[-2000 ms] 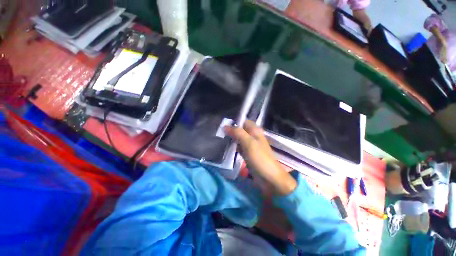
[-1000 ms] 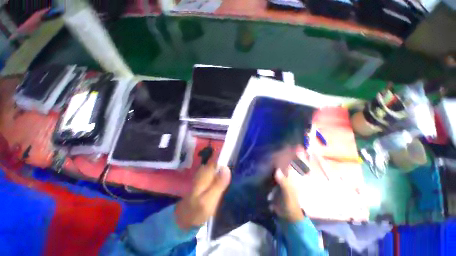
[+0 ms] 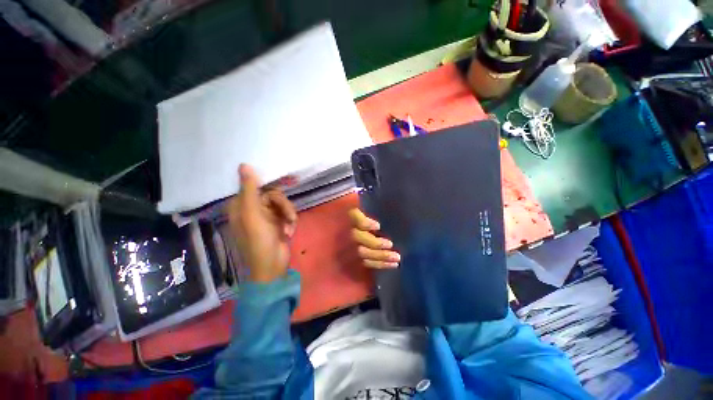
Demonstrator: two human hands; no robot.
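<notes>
A black tablet (image 3: 438, 226) is held up above my lap with its back towards me. Its camera block is at the upper left and small print is near its right side. My right hand (image 3: 375, 244) is shut on the tablet; its fingers curl round the left edge and the rest is hidden behind it. A white foam sheet (image 3: 254, 117) lies on a stack of tablets and sheets. My left hand (image 3: 264, 223) is at the front edge of this sheet, index finger extended over it and other fingers loosely bent, with nothing visible in its grasp.
Stacked tablets (image 3: 156, 269), one unit open (image 3: 51, 289), stand at the left. Blue-handled cutters (image 3: 406, 126) lie on the red mat (image 3: 328, 258). A tool cup (image 3: 500, 66), tape roll (image 3: 586, 92) and white earphones (image 3: 533, 131) are at the right. A blue bin (image 3: 637, 312) holds white strips.
The tablet has turned from its screen side to its back side and moved right. The white sheet is now on the stack. My left hand has let go of the tablet and sheet and moved left.
</notes>
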